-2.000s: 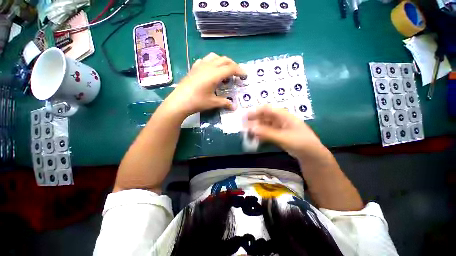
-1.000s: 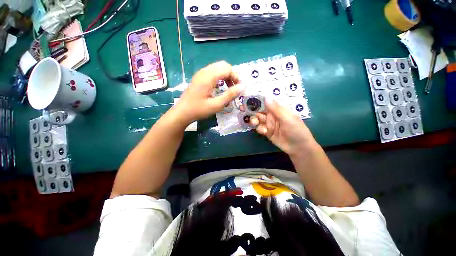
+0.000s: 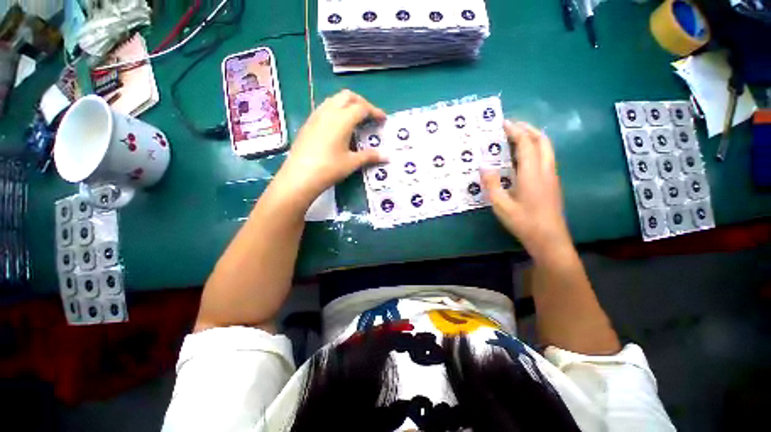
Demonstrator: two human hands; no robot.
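A white multi-unit sheet [image 3: 435, 160] with rows of dark round marks lies flat on the green table in front of me. My left hand [image 3: 334, 143] is at the sheet's left edge, its thumb and fingers spread over the upper left corner. My right hand [image 3: 530, 181] is at the right edge, thumb on the lower right units and fingers beside the upper right. Both hands seem to hold the sheet by its edges. A plain white paper [image 3: 321, 206] lies partly hidden beside my left wrist.
A stack of sheets [image 3: 404, 42] stands behind. Set-aside sheets lie at the right [image 3: 665, 169] and left [image 3: 90, 257]. A smartphone [image 3: 254, 101], cherry-print mug [image 3: 110, 143] and wires are left. A yellow tape roll [image 3: 679, 27] and slim tool [image 3: 731, 114] are right.
The round piece pinched in my right hand is no longer seen there. My right hand has moved right to the sheet's edge. My left hand has shifted slightly left, uncovering more of the sheet.
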